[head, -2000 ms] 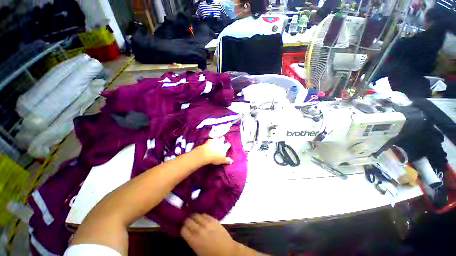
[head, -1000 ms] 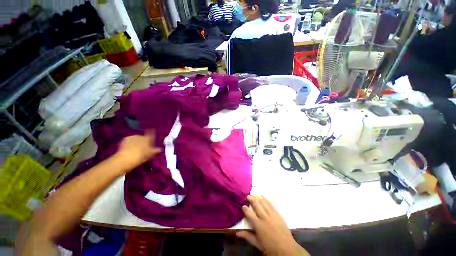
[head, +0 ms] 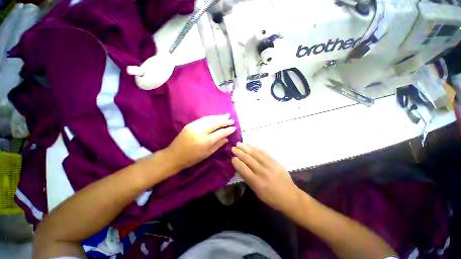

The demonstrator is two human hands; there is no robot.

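A maroon garment [head: 146, 116] with white stripes is spread over the left of the table, its right edge running up to the needle area. The presser foot area [head: 227, 87] is under the left end of the white "brother" sewing machine [head: 323, 50]. My left hand [head: 204, 139] lies on the garment just below the needle area, fingers together near the cloth's edge. My right hand [head: 263, 174] is at the same edge, lower down, with fingertips on the cloth. Whether the fingers pinch the edge is hard to see. The lamp [head: 155, 72] glows over the cloth.
Black-handled scissors [head: 290, 85] lie under the machine arm, with a slim silver tool [head: 350, 92] to their right. Dark-handled snips [head: 408, 103] and scraps lie at the table's right end. A yellow crate [head: 10, 182] stands at far left. Maroon cloth [head: 374, 207] lies below the table at right.
The view has moved closer and tilted down. My left hand has moved from the garment's left part to its right edge. My right hand is now higher along that edge, close to the left.
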